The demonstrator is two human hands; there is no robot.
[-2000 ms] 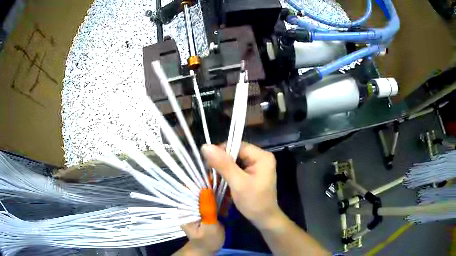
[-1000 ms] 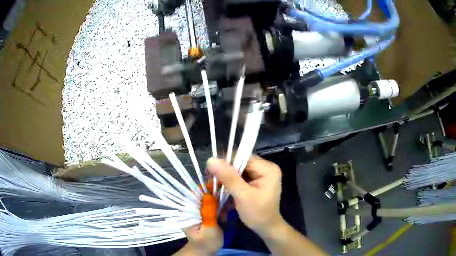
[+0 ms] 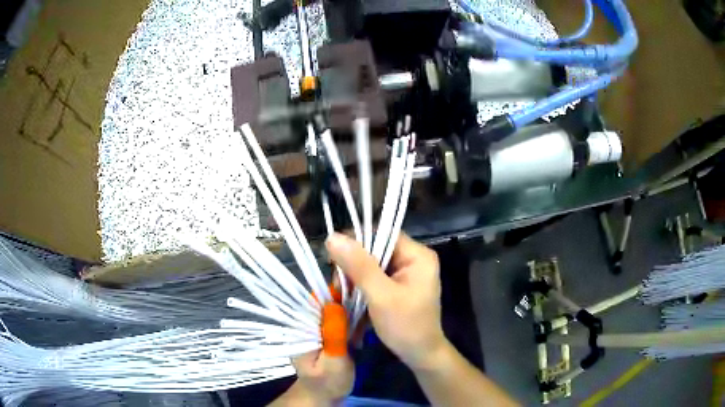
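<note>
My left hand [image 3: 326,358], with orange finger cots [image 3: 334,327], grips the white cable bundle [image 3: 274,278], whose ends fan out up and left. My right hand [image 3: 393,298] pinches a white cable [image 3: 327,208] between thumb and fingers; its upper end reaches the stripping jaws [image 3: 343,79]. Stripped cable ends [image 3: 404,131] with dark tips stand grouped above my right fingers. The jaw blocks sit close together, around the cable's end. A small orange fitting [image 3: 308,86] on a slim rod is between them.
Two air cylinders [image 3: 531,160] with blue hoses [image 3: 568,54] are right of the jaws. White speckled scrap [image 3: 175,143] lies behind, inside cardboard walls [image 3: 48,143]. Cable skeins hang at left [image 3: 119,366] and far right [image 3: 692,298]. A tube rack [image 3: 552,326] stands on grey floor.
The upper jaw blocks have closed toward each other, and the cylinder rod shows longer. A cable end is now at the jaws. The stripped ends show further left than a second ago. Both hands have barely moved.
</note>
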